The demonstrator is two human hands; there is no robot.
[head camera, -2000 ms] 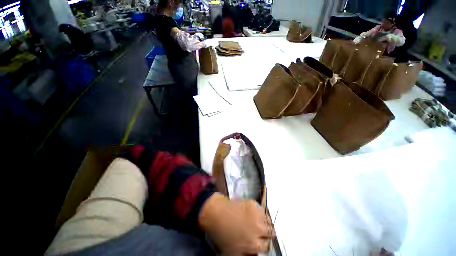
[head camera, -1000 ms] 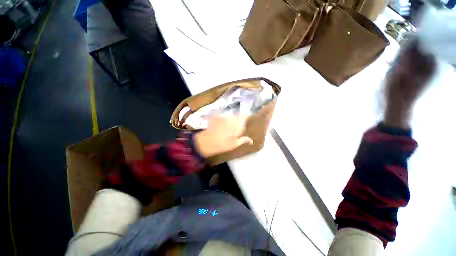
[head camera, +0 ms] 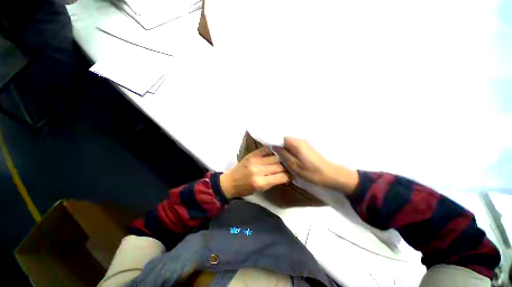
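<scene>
A brown handbag [head camera: 292,195] stands near the table's front edge, largely covered by a big bright white tissue sheet [head camera: 359,101]. Its corner also shows to the left of the hands. My left hand [head camera: 257,172] is over the bag, its fingers curled at the sheet's edge. My right hand [head camera: 310,163] is bent over the same spot and pinches the sheet. The fingertips of both hands nearly meet. The bag's mouth and stuffing are hidden by the hands and sheet.
White cards [head camera: 132,64] lie at the left table edge. A brown piece [head camera: 205,29] shows beyond the sheet. An open carton [head camera: 48,246] is on the floor at lower left. Thin lines [head camera: 365,246] mark the table near my right forearm.
My right hand has come in from the far right to the bag, and the white sheet now covers much of the bag and table. The view has turned; the other bags are mostly out of sight.
</scene>
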